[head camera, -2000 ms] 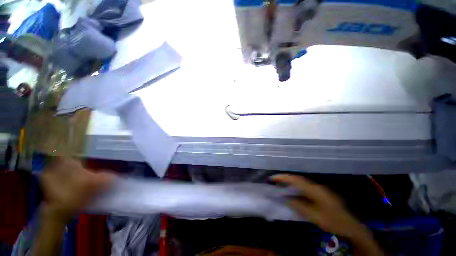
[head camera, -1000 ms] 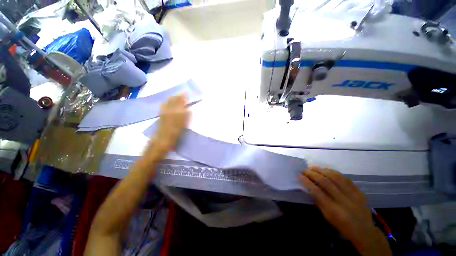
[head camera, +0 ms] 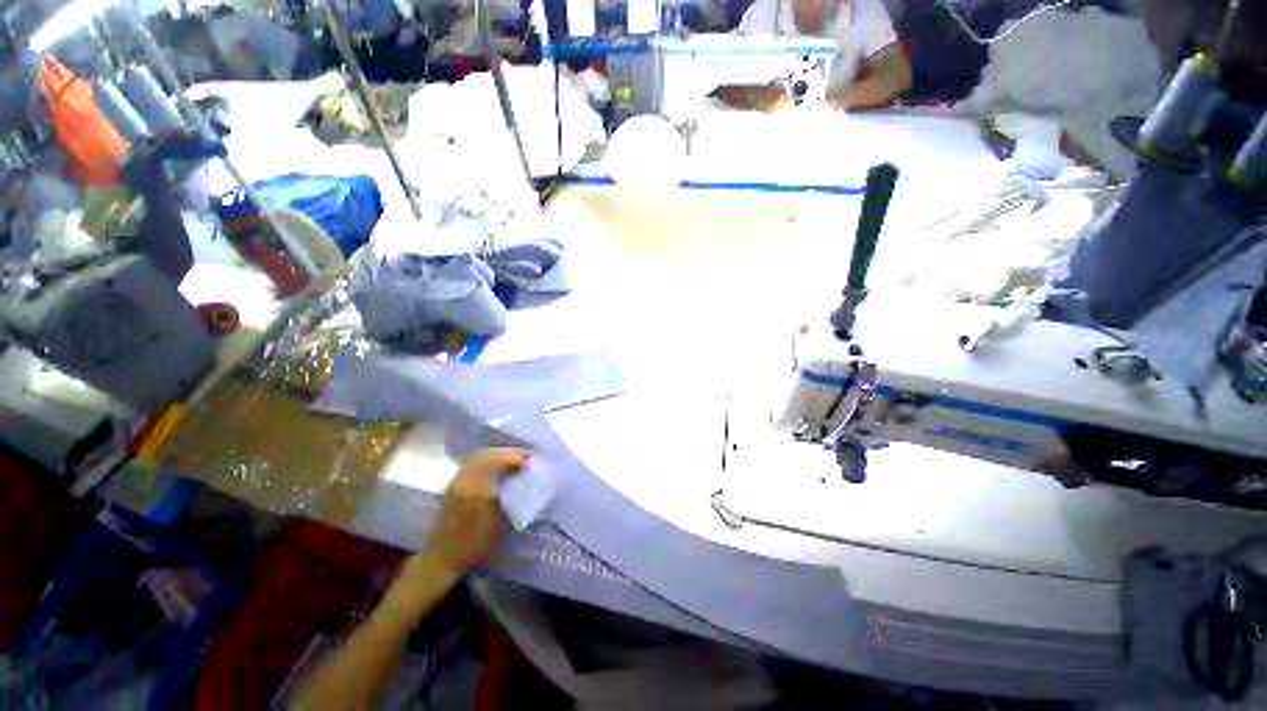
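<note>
A long blue-grey fabric strip (head camera: 667,556) runs in a curve from the stack at the left to the table's front edge, left of the sewing machine. My left hand (head camera: 479,514) is at the table's front edge with its fingers closed on a pale turned-up piece of fabric (head camera: 528,493) beside the strip. More flat strips (head camera: 577,378) lie behind it. The white sewing machine head (head camera: 959,403) stands at the right, with no fabric under its presser foot (head camera: 850,461). My right hand is not in view.
Bundled grey pieces (head camera: 438,295) lie at the back left. Clear plastic over brown cardboard (head camera: 299,452) covers the left edge. Black-handled scissors (head camera: 1223,639) lie on grey cloth at the right. A person sits at another machine behind. Pale fabric hangs below the front edge.
The view has tilted up and shows more of the room. My right hand has left the picture. My left hand has come off the strips to the table's front edge and now grips fabric.
</note>
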